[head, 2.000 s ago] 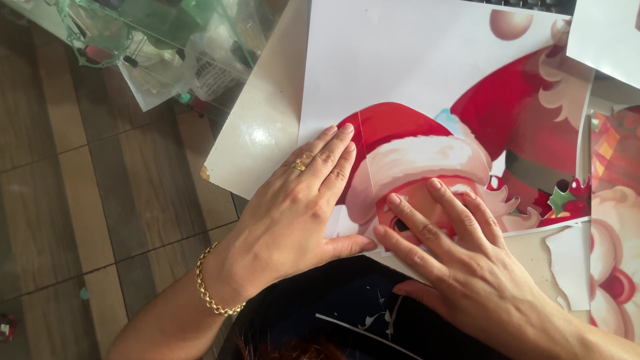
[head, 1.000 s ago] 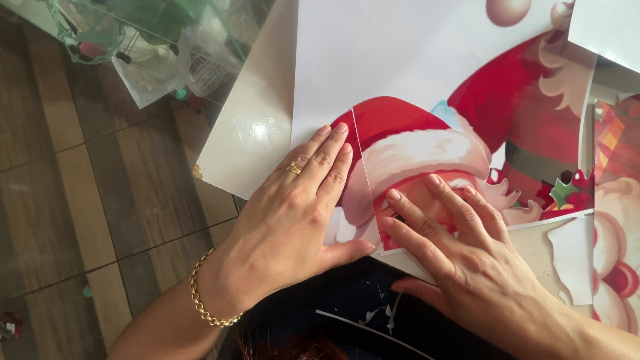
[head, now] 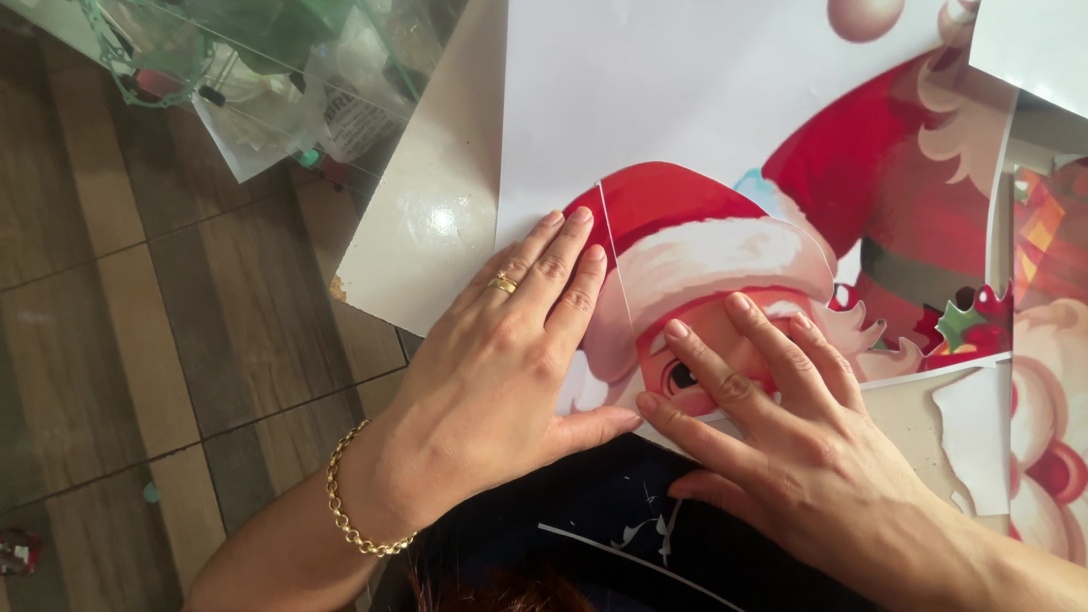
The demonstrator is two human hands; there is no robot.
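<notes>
Two cut-out paper pieces of a printed Santa face meet along a thin white seam, with the red hat (head: 671, 191) and its pale fur band above. Under them lies a large white sheet (head: 646, 76) printed with a red-coated Santa figure (head: 892, 144). My left hand (head: 510, 357), with gold rings and a chain bracelet, lies flat on the smaller left piece, fingers spread a little. Across the eye and cheek area of the right piece rests my right hand (head: 773, 399), palm down with fingers apart. Neither hand grips anything visible; the lower face is hidden under the right hand.
Clear and green plastic packaging (head: 289, 76) fills the upper left. The pale table's chipped corner (head: 340, 289) juts over the tiled floor (head: 127, 340). At right are a torn white paper scrap (head: 977, 425) and another Santa print (head: 1050, 374). Paper strips lie on dark clothing.
</notes>
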